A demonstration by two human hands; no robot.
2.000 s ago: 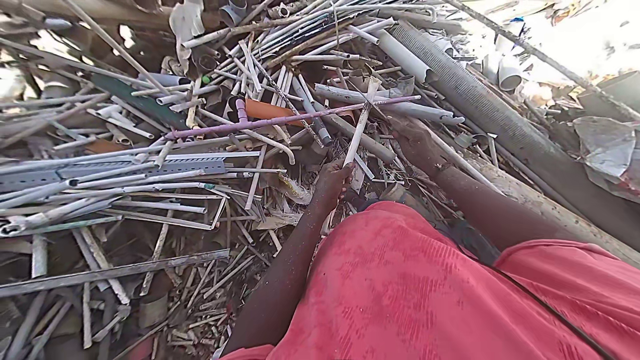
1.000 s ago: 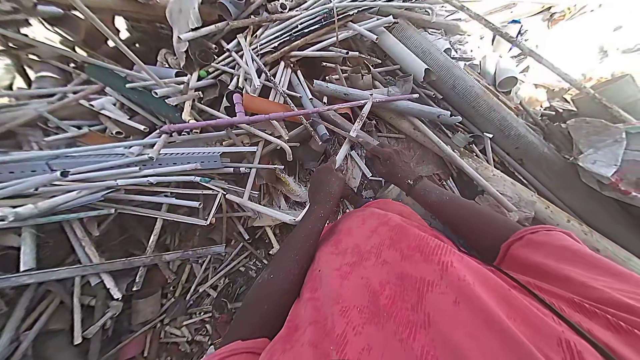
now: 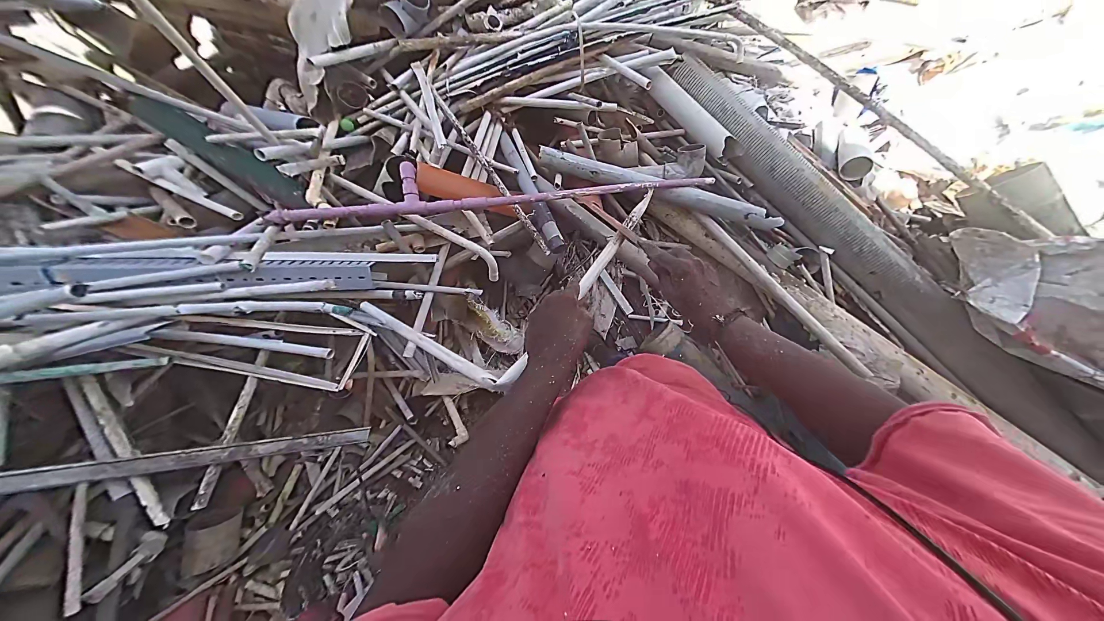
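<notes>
My left hand (image 3: 559, 326) is closed near the lower end of a short white plastic strip (image 3: 614, 245), which slants up to the right from beside its fingers; whether it grips the strip is not clear. To the right, my right hand (image 3: 697, 289) lies low over the debris, with its fingers pointing up and left; what is under them is hidden. A purple pipe with a tee fitting (image 3: 483, 203) lies across the heap beyond both hands. Close behind the strip is a grey pipe (image 3: 604, 226).
Thin white pipes (image 3: 216, 309) pile up on the left, around a perforated grey channel (image 3: 328, 275). A thick ribbed pipe (image 3: 819, 207) runs diagonally on the right. A long flat strip (image 3: 190, 460) lies at lower left. An orange pipe (image 3: 457, 188) sits beneath the purple one.
Two seconds ago a longer pale piece stood upright from my left hand; a shorter strip now slants beside it. My right hand has moved down, away from the purple pipe.
</notes>
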